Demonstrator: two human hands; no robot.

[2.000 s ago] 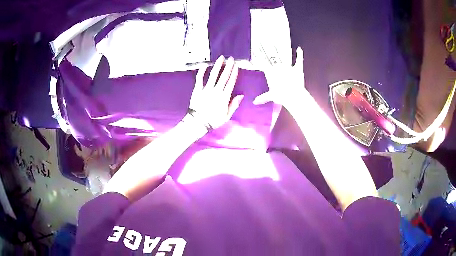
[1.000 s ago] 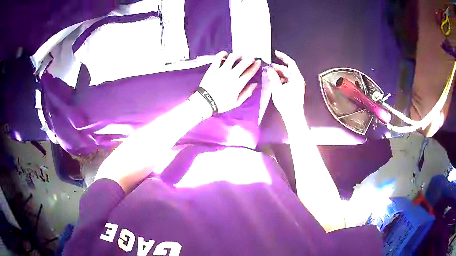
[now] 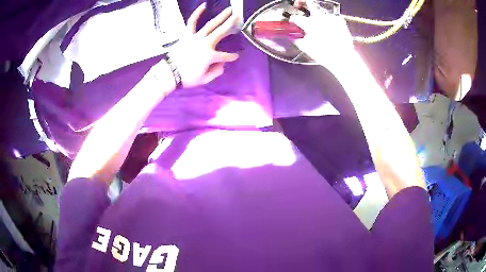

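A steam iron point(image 3: 277, 30) with a metal-edged pointed plate and red handle lies at the upper middle, its tip pointing left over the garment's right edge. My right hand point(image 3: 325, 32) is closed around the rear of its handle. The purple-looking garment point(image 3: 234, 85) lies on the table with white interfacing point(image 3: 114, 42) showing at the upper left. My left hand point(image 3: 200, 56) lies palm down on the garment with fingers spread, just left of the iron's tip. Glare washes out both hands.
The dark table cover point(image 3: 394, 64) extends to the right. Pale yellow hoses point(image 3: 373, 24) run from the iron to the upper right. A tan padded board point(image 3: 455, 48) stands at the right. A blue crate point(image 3: 447, 196) is on the floor at the lower right.
My right hand has left the garment's edge and taken hold of the iron, which has moved left and up onto the garment's edge. My left hand has moved left and its fingers have spread.
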